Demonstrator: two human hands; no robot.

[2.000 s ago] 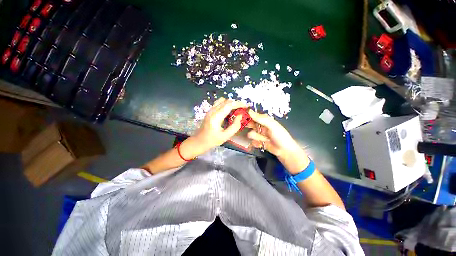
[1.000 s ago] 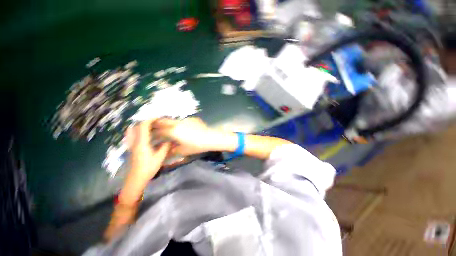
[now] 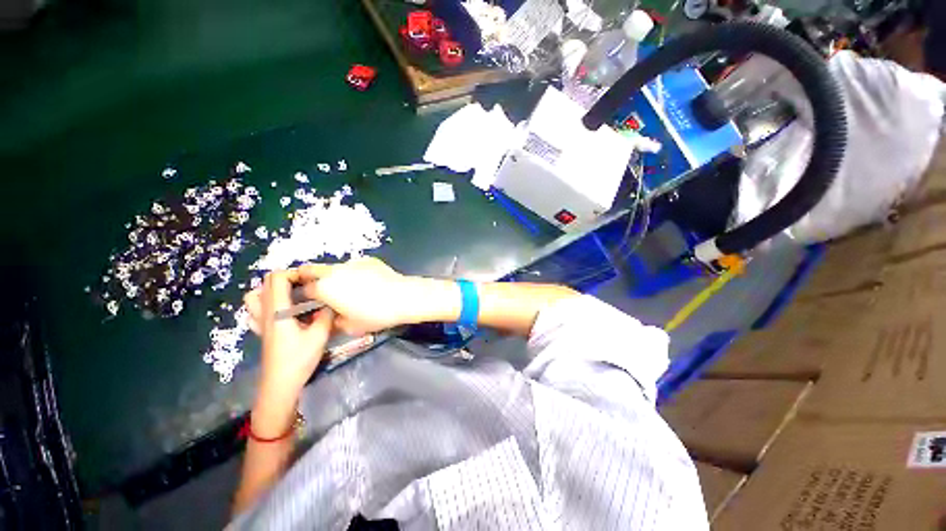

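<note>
My left hand (image 3: 290, 342) is at the bench's near edge, fingers curled; whatever it holds is hidden. My right hand (image 3: 363, 295) touches it from the right and holds thin grey tweezers (image 3: 299, 310), pointing left across the left hand. No red housing shows between the hands. A pale fixture (image 3: 353, 348) shows partly below the right hand. A white heap of small pieces (image 3: 324, 230) lies just beyond the hands. A wide pile of dark and silver-white components (image 3: 176, 249) lies to its left, and a few white bits lie left of the left hand.
A red housing (image 3: 361, 76) lies far back on the green mat. A brown-edged box (image 3: 441, 85) holds more. White tissue (image 3: 472, 142), a pale strip (image 3: 405, 168), a square pad (image 3: 443, 192) and a white unit (image 3: 565, 166) with a black hose (image 3: 830, 114) are right. Another person's sleeve (image 3: 882, 124) shows.
The view has swung right, so the bench things appear further left and the black tray is mostly out of view. The red housing seen between my fingers earlier is hidden now; the tweezers show.
</note>
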